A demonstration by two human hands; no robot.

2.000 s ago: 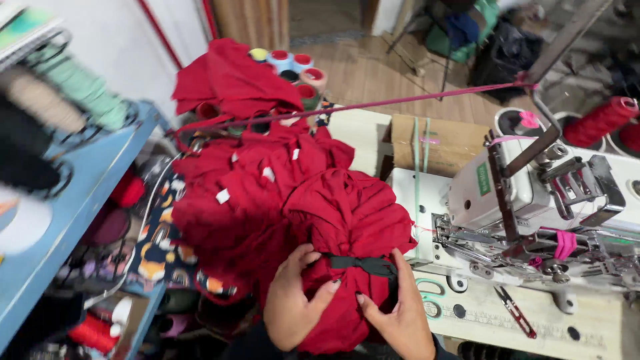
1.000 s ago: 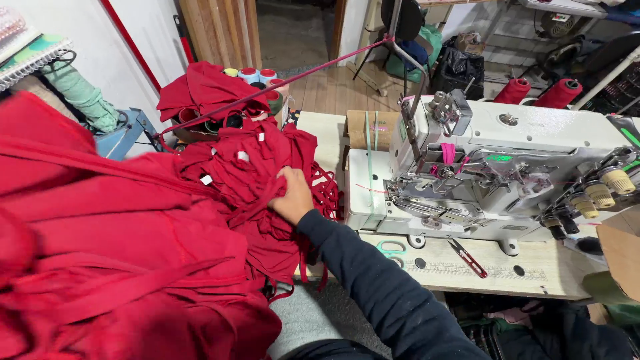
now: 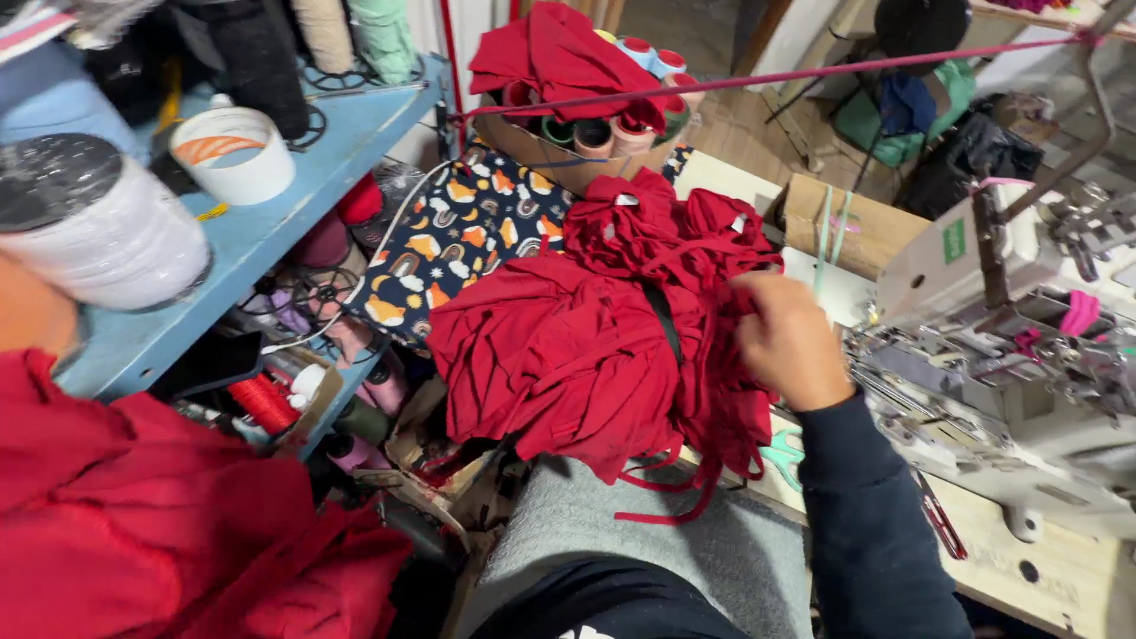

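A bundle of red fabric garments (image 3: 568, 355), tied with a black band (image 3: 662, 319), lies on the fox-print cloth (image 3: 470, 222) and the machine table's edge. At its right side my right hand (image 3: 785, 342) is curled against the red cloth; whether it grips any is blurred. A second red pile (image 3: 666, 222) with small white tags lies just behind the bundle. Loose red fabric (image 3: 160, 524) fills the lower left close to the camera. My left hand is not visible.
An industrial sewing machine (image 3: 1003, 355) stands at the right, with green-handled scissors (image 3: 784, 457) and red thread snips (image 3: 941, 519) before it. A blue shelf (image 3: 266, 240) holds thread cones and a tape roll (image 3: 232, 155). A box of thread cones (image 3: 568, 160) stands behind, under a stretched red strip.
The loose red fabric has moved down and left, uncovering the banded bundle and fox-print cloth. My right hand has moved from the rear red pile to the bundle's right side. The view has shifted left.
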